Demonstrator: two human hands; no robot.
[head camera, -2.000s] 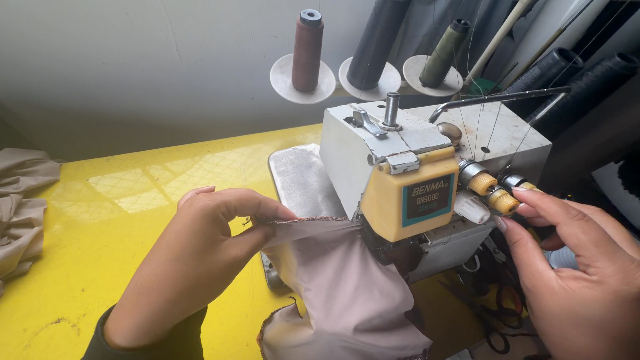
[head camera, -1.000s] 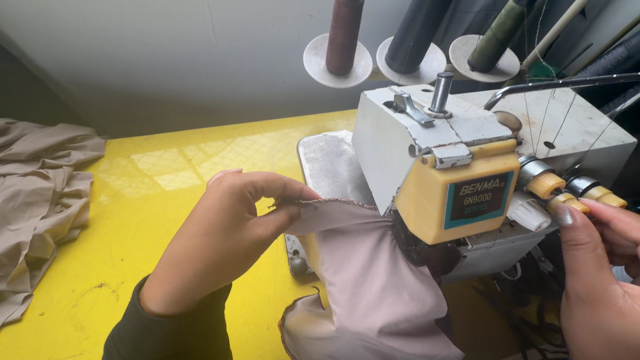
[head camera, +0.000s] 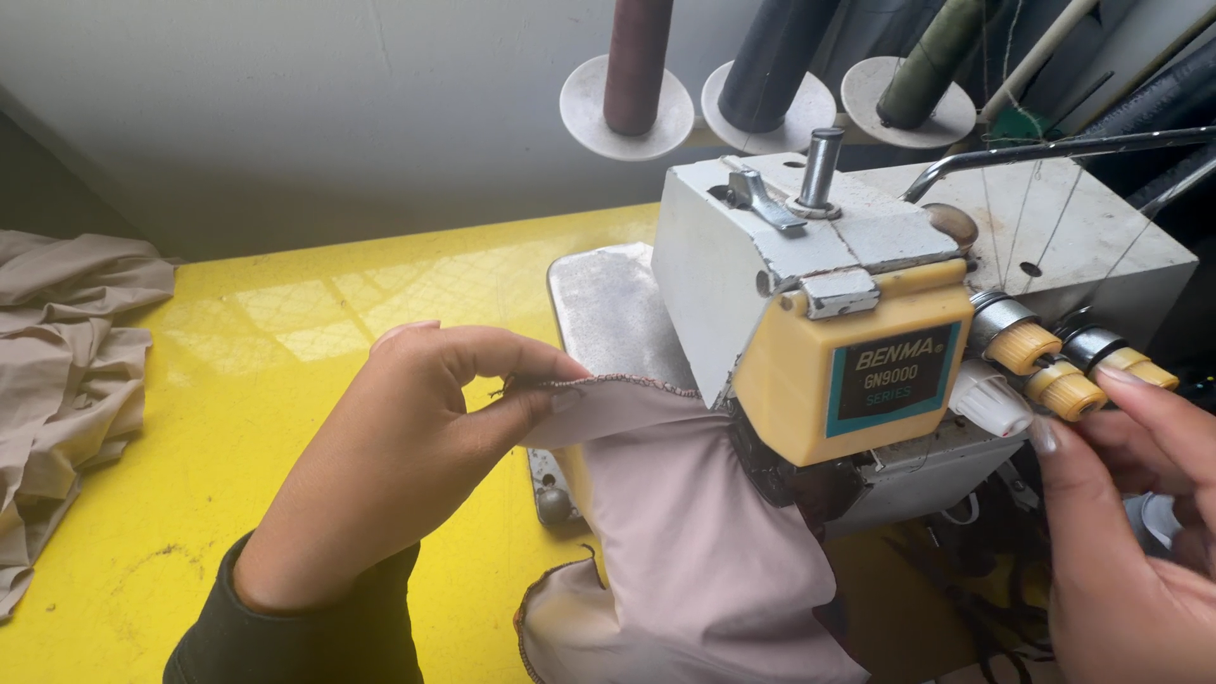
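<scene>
My left hand (head camera: 427, 446) pinches the overlocked edge of a pinkish-beige fabric piece (head camera: 703, 541) between thumb and index finger. That edge runs right, under the head of a white and yellow Benma overlock machine (head camera: 845, 380), and the cloth hangs down in front. At the machine's right side, my right hand (head camera: 1121, 532) has its fingers at the yellow tension knobs (head camera: 1064, 385). The index finger meets the rightmost knob, and the thumb is just below the middle one. Whether the fingers grip a knob is not plain. A white knob (head camera: 990, 399) sits to their left.
Crumpled beige fabric (head camera: 66, 380) lies at the left of the yellow table (head camera: 285, 408). Behind the machine, thread cones (head camera: 636, 76) stand on white discs. A metal thread rail (head camera: 1064, 147) crosses above the machine body. Dark-handled scissors (head camera: 997, 608) lie below, partly in shadow.
The view has shifted, bringing more of the left fabric into sight. My left hand keeps its pinch on the seam edge. My right hand stays around the tension knobs, its fingers slightly repositioned.
</scene>
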